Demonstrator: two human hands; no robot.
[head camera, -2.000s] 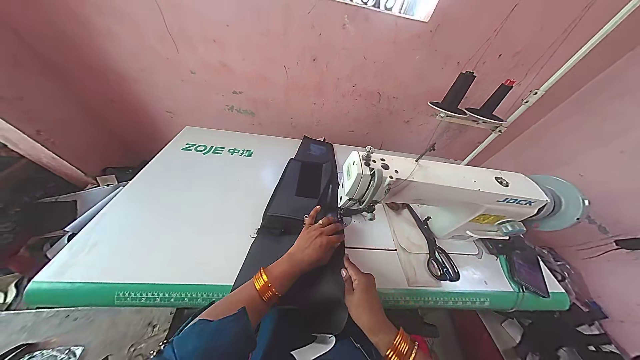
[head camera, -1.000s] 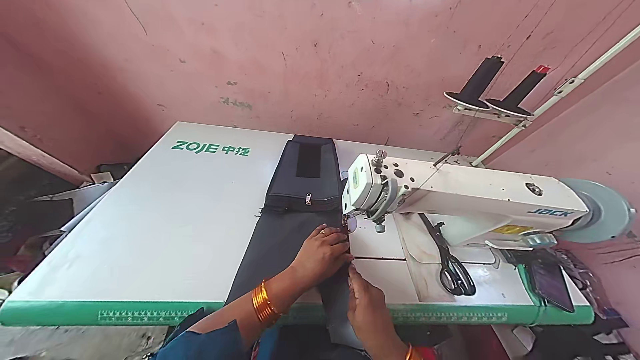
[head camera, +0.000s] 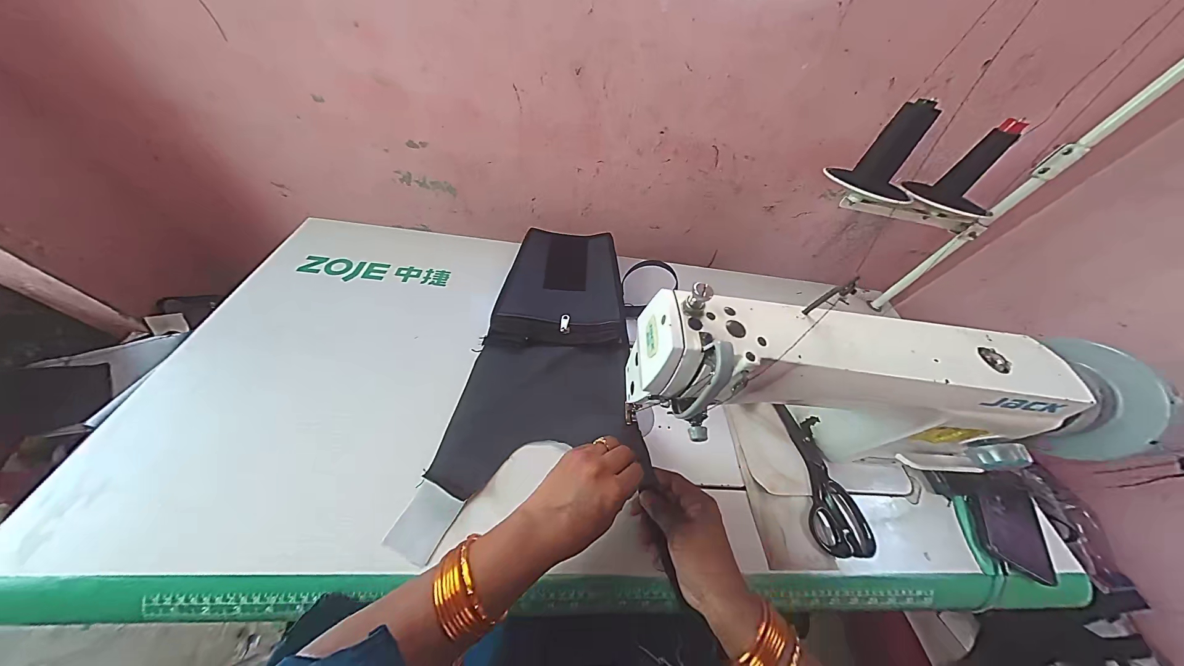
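Dark fabric (head camera: 546, 388) with a zipper and a black patch lies on the table, its right edge under the head of a white Jack sewing machine (head camera: 860, 361). Just in front of the needle area, my left hand (head camera: 583, 490) pinches that edge between thumb and fingers. Close beside it on the right, my right hand (head camera: 689, 527) grips the same narrow folded edge, which trails down over the table's front. A pale piece (head camera: 424, 518) shows at the fabric's lower left corner. The needle tip itself is hard to make out.
Black-handled scissors (head camera: 837, 518) lie right of my hands on a pale cloth (head camera: 772, 518). Two dark thread cones (head camera: 893, 153) stand on a rack behind the machine. A dark flat object (head camera: 1013, 527) rests at the table's right end. The white table (head camera: 277, 444) has a green front edge.
The dark fabric has moved farther back past the machine head. My hands, which lay flatter on the fabric, now pinch its right edge, and its lower part is drawn together.
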